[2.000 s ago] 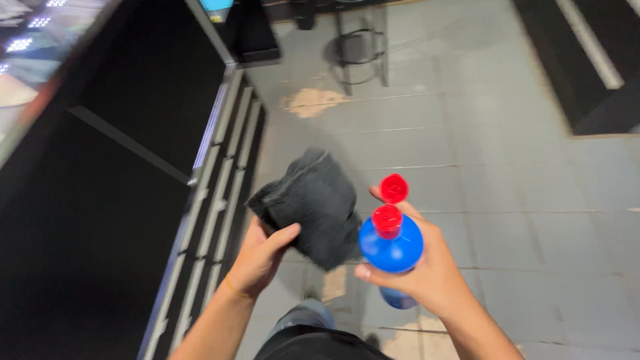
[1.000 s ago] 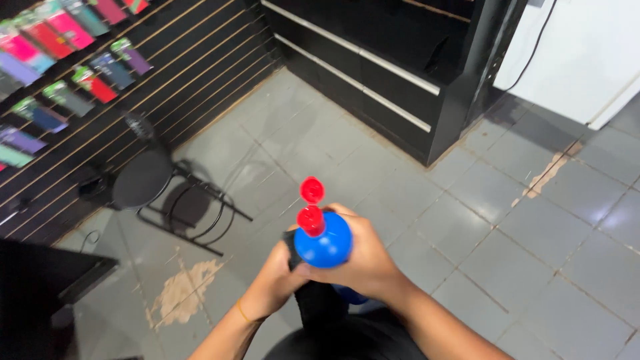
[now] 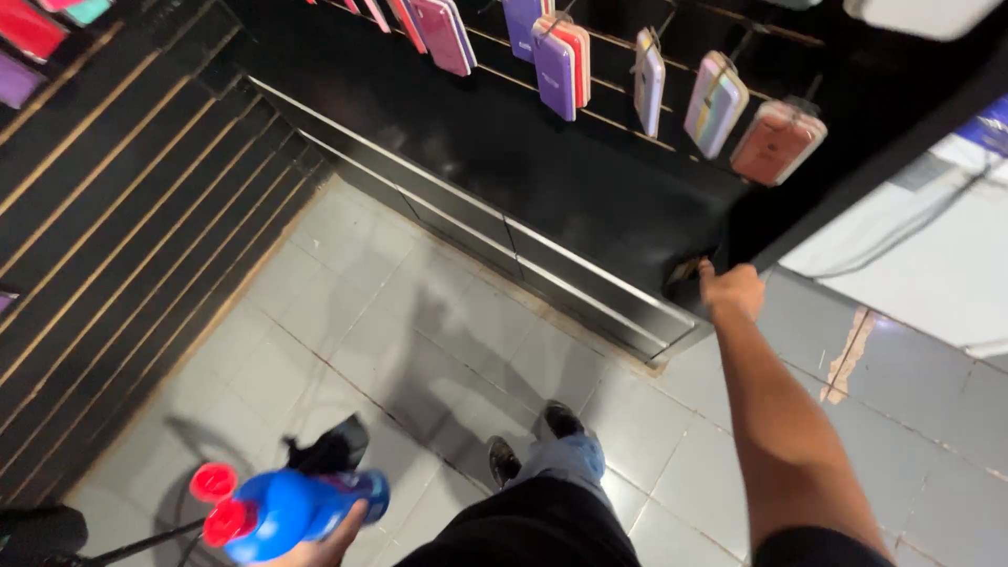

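At the lower left my left hand [image 3: 327, 547] is wrapped around a blue plastic bottle [image 3: 287, 512] whose red flip cap [image 3: 228, 521] is flipped up. A black cloth [image 3: 335, 449] shows just behind the bottle; whether the same hand grips it is hidden. At the right, my right hand [image 3: 734, 293] reaches to the end of a black cabinet [image 3: 567, 197], by its upright panel. Its fingers are partly hidden, and a small dark object [image 3: 689, 269] lies beside them on the cabinet top.
Phone cases [image 3: 557, 67] hang on hooks above the cabinet. A black slatted wall [image 3: 118, 236] runs along the left. Part of a black stool [image 3: 47, 535] is at the lower left corner. A white panel [image 3: 906, 260] with a cable stands at the right, above the tiled floor [image 3: 378, 315].
My right hand has left the bottle and moved out to the cabinet's end. The bottle is now in my left hand, off to the left. The view has swung closer to the cabinet.
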